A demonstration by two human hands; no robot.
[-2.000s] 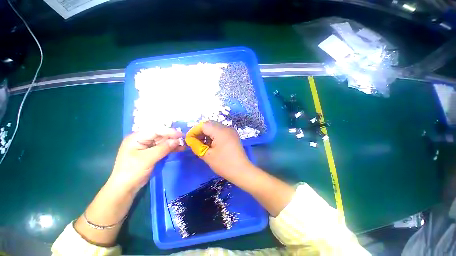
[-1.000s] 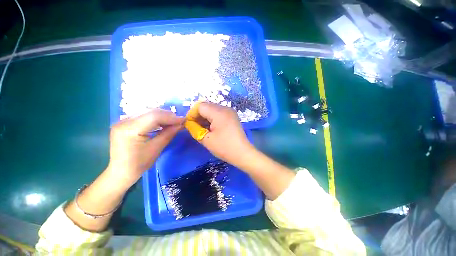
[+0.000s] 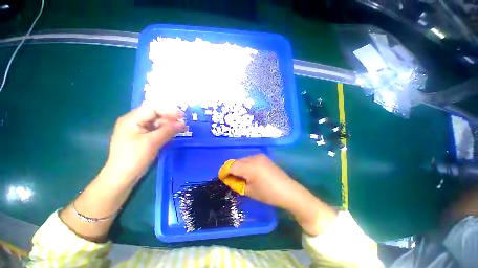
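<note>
My left hand [image 3: 144, 133] is at the lower left of the upper blue tray [image 3: 295, 94]. Its thumb and index finger pinch a tiny white housing [image 3: 181, 120]. My right hand [image 3: 257, 179], with orange-yellow coverings on its fingers, is over the lower blue tray [image 3: 163, 209], at the upper right edge of the pile of black wires [image 3: 209, 207]. Its fingertips are close together at the wires; whether they grip one cannot be told. The upper tray holds a bright heap of white housings [image 3: 196, 73] and a speckled grey heap [image 3: 266, 84].
Black wires with white connectors [image 3: 321, 137] lie right of the trays by the yellow line [image 3: 343, 178]. A clear plastic bag with white labels [image 3: 390, 78] is at the upper right. A pale strip [image 3: 78, 36] runs behind. A person's grey sleeve [image 3: 461, 243] shows at the lower right.
My right hand has left my left hand and moved down and right to the wire pile. My left hand stays near the upper tray's lower left. The camera view has shifted.
</note>
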